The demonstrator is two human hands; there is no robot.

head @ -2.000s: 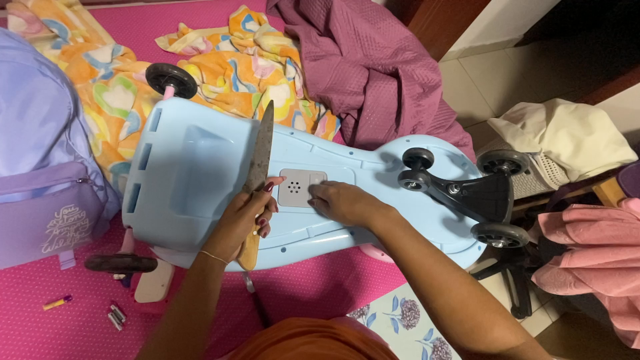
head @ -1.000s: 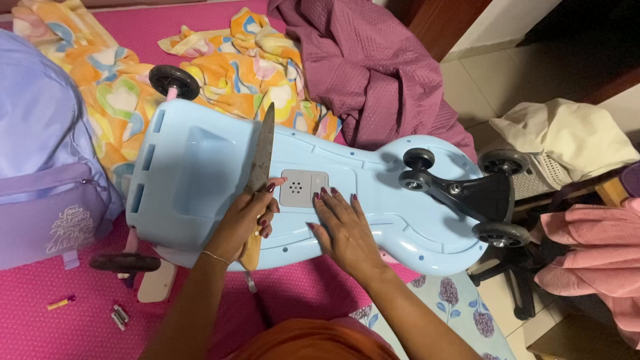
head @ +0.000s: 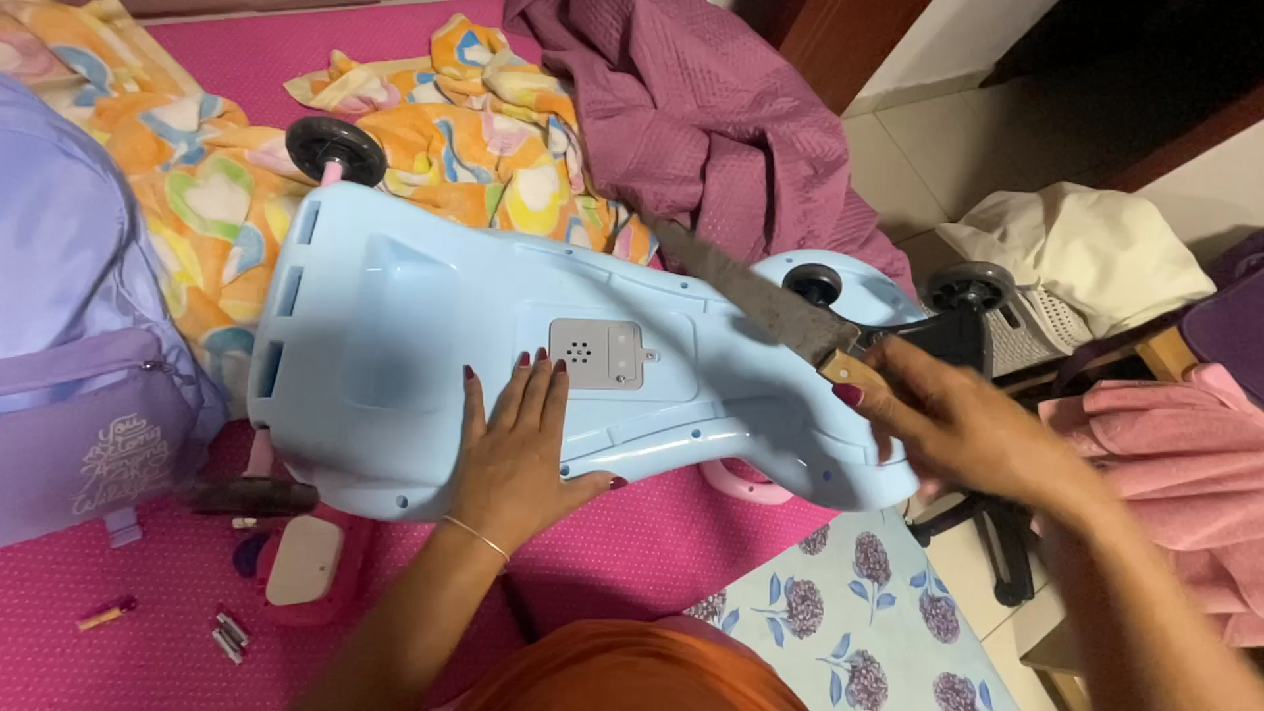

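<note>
A light blue plastic ride-on toy car (head: 494,286) lies upside down with its wheels up. My left hand (head: 518,439) rests on its underside with fingers spread, fingertips by the lower left edge of a grey speaker and battery cover (head: 595,354). The cover sits in its recess, with a small tab on its right side. My right hand (head: 938,410) is closed around the wooden handle of a knife (head: 765,301); the blade points up and left above the toy's narrow part. The black front wheel assembly (head: 928,341) is behind my right hand, partly hidden.
A patterned blanket (head: 474,138) and a purple quilted cover (head: 691,128) lie beyond the toy. A lilac backpack (head: 79,326) stands at left. Small batteries (head: 230,637) and a pink-and-white object (head: 304,561) lie on the pink sheet. Pink cloth (head: 1165,474) hangs at right.
The knife has passed from my left hand to my right and moved rightward, off the place left of the grey cover. My left hand now lies flat and spread; my right has left the cover's side.
</note>
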